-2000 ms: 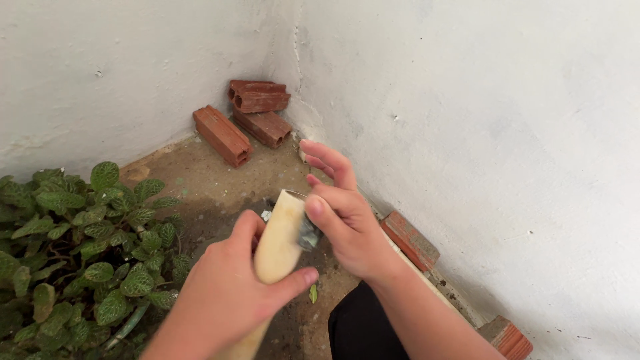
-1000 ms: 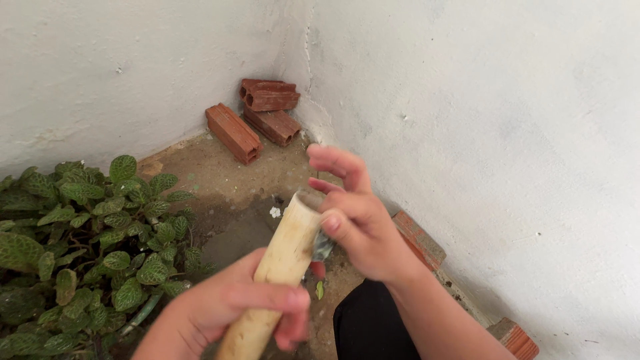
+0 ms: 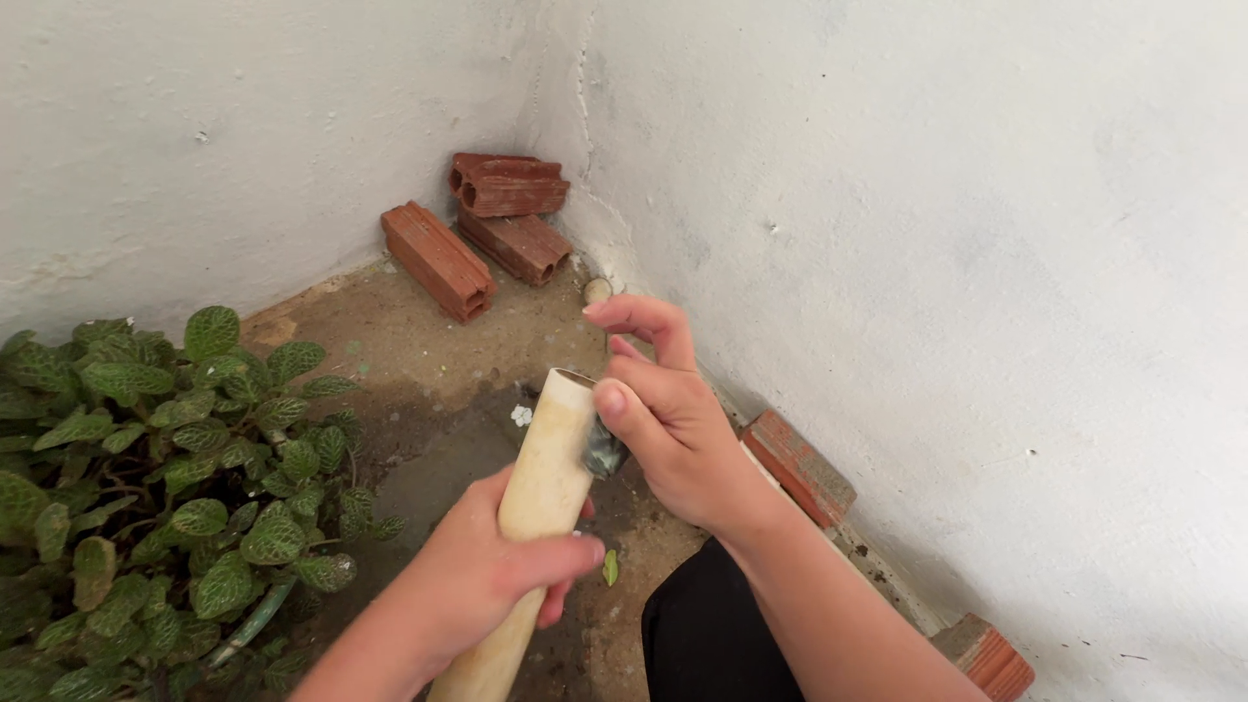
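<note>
My left hand [image 3: 512,556] is wrapped around a pale cream hollow tube [image 3: 546,468], which tilts up with its open end near the middle of the view. At the right of that upper end is my right hand [image 3: 673,419], its thumb and fingers bent close to the rim. A blurred grey-green crumpled piece [image 3: 605,448] shows below the right thumb, against the tube's side; what it is made of and how the fingers hold it cannot be told. The tube's lower end runs out of view.
Several hollow red clay bricks [image 3: 439,258] lie in the corner between two white walls [image 3: 936,253]. More brick pieces [image 3: 801,468] sit along the right wall. A leafy green plant [image 3: 195,487] fills the lower left. A small white flower [image 3: 522,416] and a green leaf [image 3: 610,567] lie on the concrete floor [image 3: 400,341].
The grey-green piece shows below my right thumb, where one second ago it was farther down behind the tube. My left hand still grips the tube.
</note>
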